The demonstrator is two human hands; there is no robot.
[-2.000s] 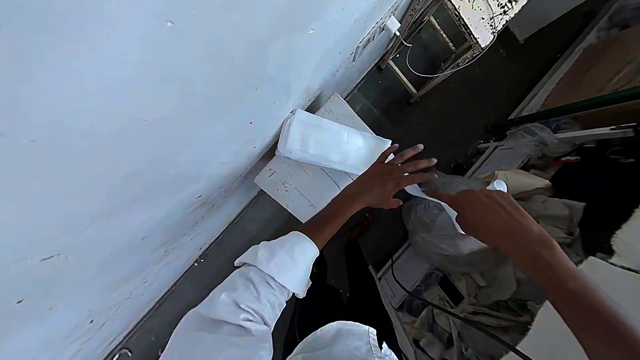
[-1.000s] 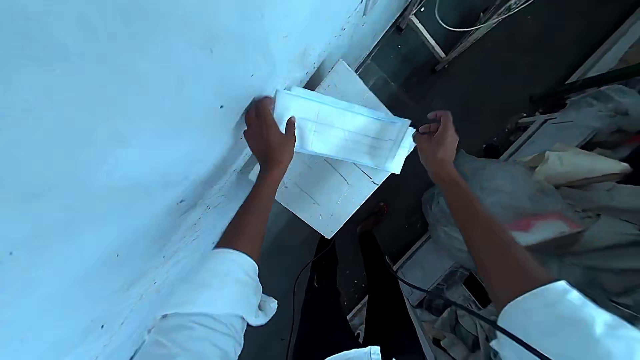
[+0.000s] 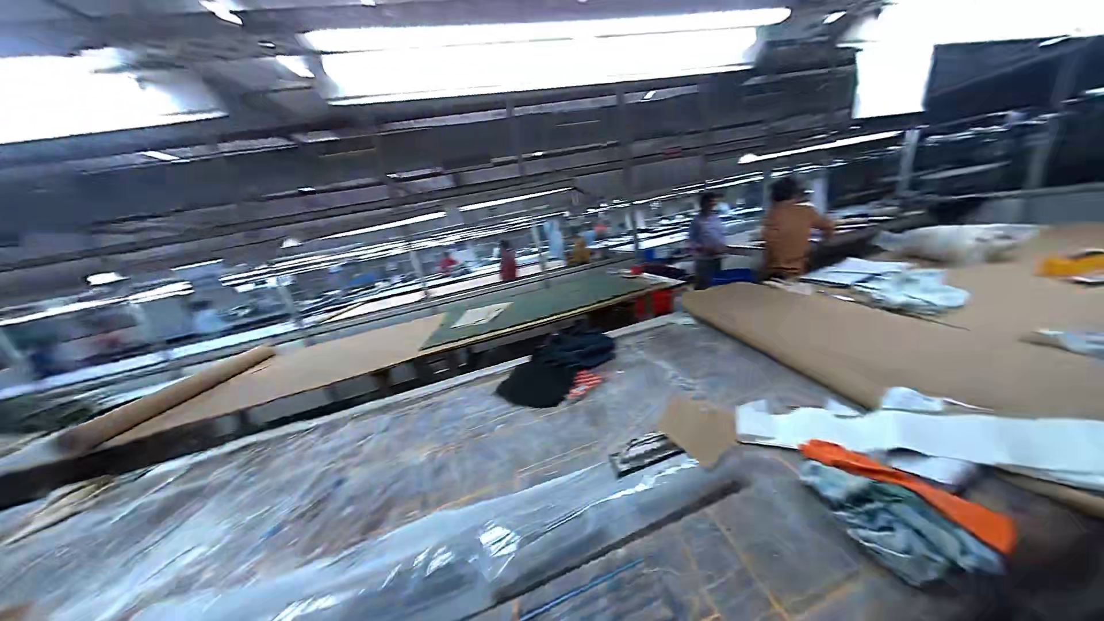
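Neither of my hands shows in the head view now, so what they hold cannot be seen. A large table under clear plastic sheeting (image 3: 414, 552) spreads across the foreground. On it lie a dark cloth bundle (image 3: 561, 366), a piece of brown cardboard (image 3: 699, 429), an orange cloth strip (image 3: 914, 492) and crumpled grey-green fabric (image 3: 914, 535). White paper or cloth strips (image 3: 931, 435) stretch along the right side. The picture is blurred.
Brown paper (image 3: 862, 345) covers a surface at the right. Beyond the near table stands a long table with a green top (image 3: 543, 306) and a brown paper roll (image 3: 172, 397). Two people (image 3: 789, 228) stand in the back, with several others farther off.
The view has swung up and away from the wall to a wide work hall. Both hands, seen earlier at a folded white sheet bundle, are out of sight.
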